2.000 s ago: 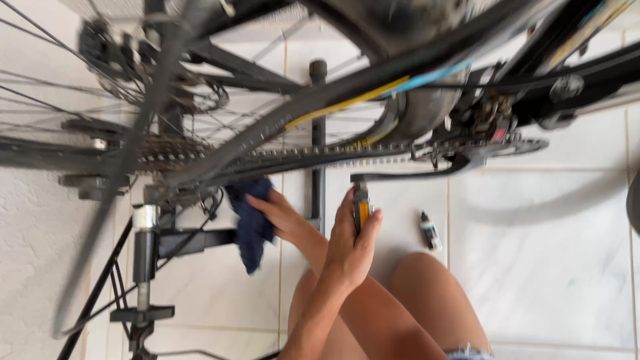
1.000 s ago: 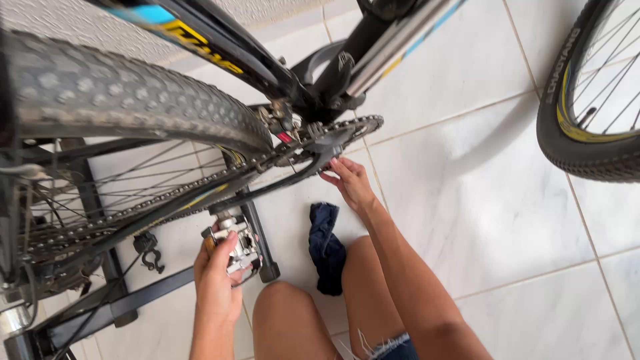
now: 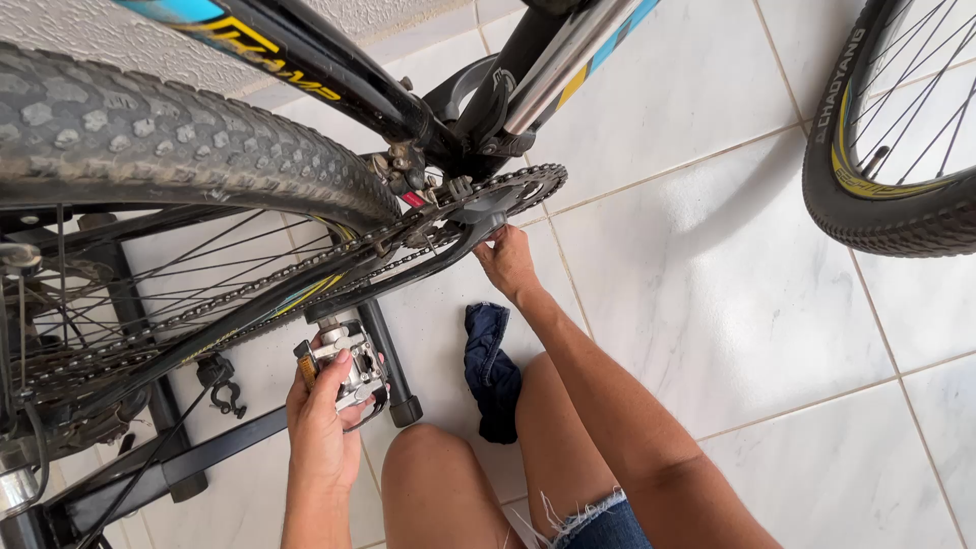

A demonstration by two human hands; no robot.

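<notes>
My left hand (image 3: pixel 328 427) is closed around a silver metal bicycle pedal (image 3: pixel 357 366) with an orange reflector, at the end of the black crank arm (image 3: pixel 404 274). At the other end of that arm, my right hand (image 3: pixel 507 261) has its fingertips at the crank's centre, beside the chainring (image 3: pixel 545 185); the fingertips are partly hidden, and whether they hold something small does not show. The chain (image 3: pixel 252 288) runs from the chainring back to the left. A dark blue cloth (image 3: pixel 488 366) lies crumpled on the floor by my knee.
The knobby rear tyre (image 3: pixel 183 145) and black frame tube (image 3: pixel 320 69) fill the upper left. Black stand bars (image 3: pixel 229 442) cross the lower left, near a small black clamp (image 3: pixel 226 393). Another wheel (image 3: pixel 884 206) is at the upper right, above white floor tiles (image 3: pixel 732 305).
My left hand has let go of the cloth, which now lies on the floor, and holds the pedal. My right hand has moved to the crank's centre. The view has shifted toward the chainring.
</notes>
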